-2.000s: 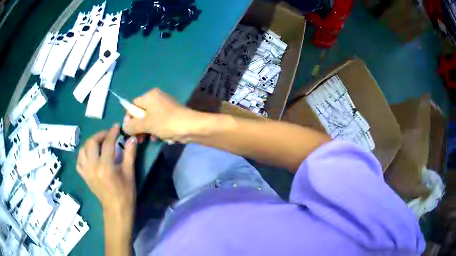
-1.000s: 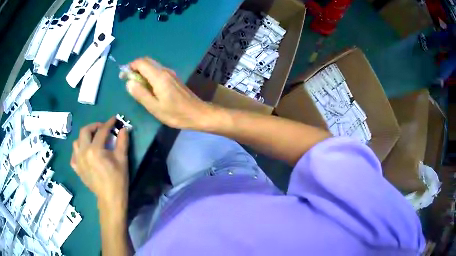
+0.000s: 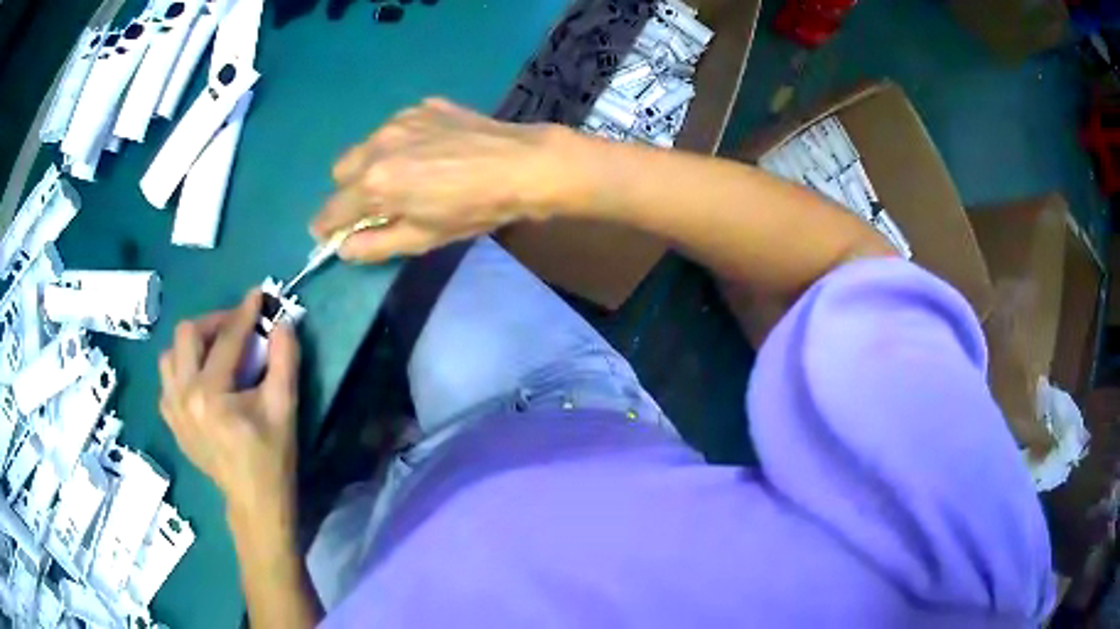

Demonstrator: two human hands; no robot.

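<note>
My left hand [image 3: 233, 393] holds a white plastic housing [image 3: 276, 307] on the green bench top, its pronged end with a dark part pointing away from me. The rest of that housing is hidden by my fingers. My right hand [image 3: 418, 184] grips a small hand tool [image 3: 322, 256] with a pale handle. The tool's thin tip reaches the pronged end of the housing; whether it touches is too small to tell. Fanned white housings with black ovals [image 3: 154, 68] lie at the upper left. A heap of loose white housings [image 3: 86, 492] lies at the left.
Small black parts [image 3: 387, 12] lie at the top edge of the view. A cardboard box [image 3: 590, 264] of dark and white pieces stands right of the bench [image 3: 326, 86], partly hidden by my right arm. Another box [image 3: 940, 184] with white parts stands farther right.
My right hand first drew back from the housing, then turned and brought the tool tip down to its pronged end. My left hand still holds the housing.
</note>
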